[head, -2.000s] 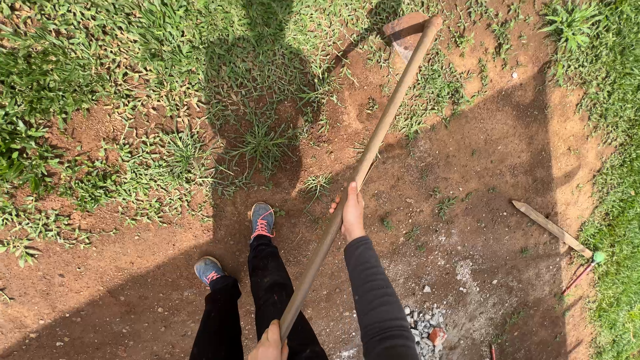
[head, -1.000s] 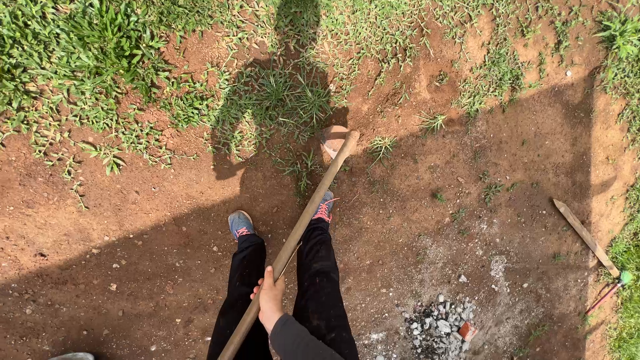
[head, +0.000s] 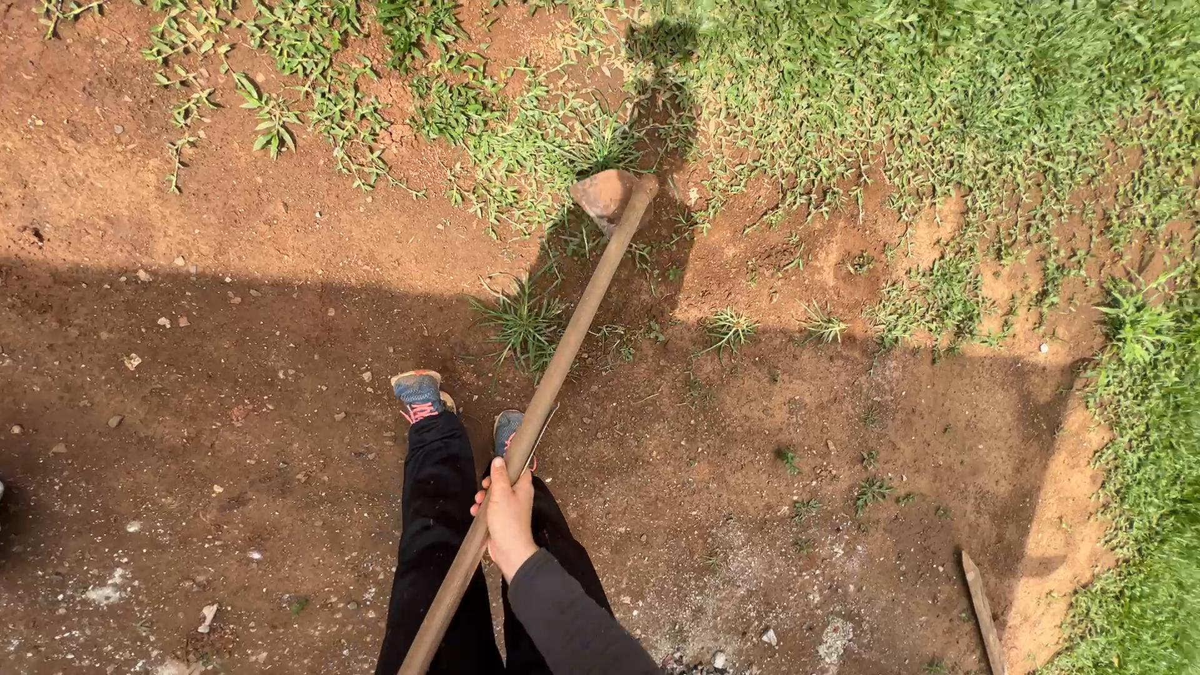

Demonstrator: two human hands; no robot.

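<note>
My right hand [head: 506,517], in a dark sleeve, is closed around the long wooden handle [head: 572,337] of a hoe, below its middle. The handle runs slantwise from the bottom edge up to the hoe's metal blade [head: 603,197], which is coated in reddish soil. The blade is over the border of bare soil and low weeds, beside a grass tuft [head: 605,145]. Whether it touches the ground I cannot tell. The lower end of the handle leaves the frame at the bottom, and my left hand is out of view.
My feet in blue shoes [head: 419,392] stand on reddish soil left of the handle. Another grass tuft [head: 525,323] grows just ahead of them. A pointed wooden stake [head: 981,609] lies at the lower right, near the grass edge [head: 1144,525]. Small stones are scattered about.
Two seconds ago both hands showed on the handle; now only my right hand does. The hoe blade has gone from bare ground near my feet, one second ago, to farther ahead by the weeds. The view has shifted.
</note>
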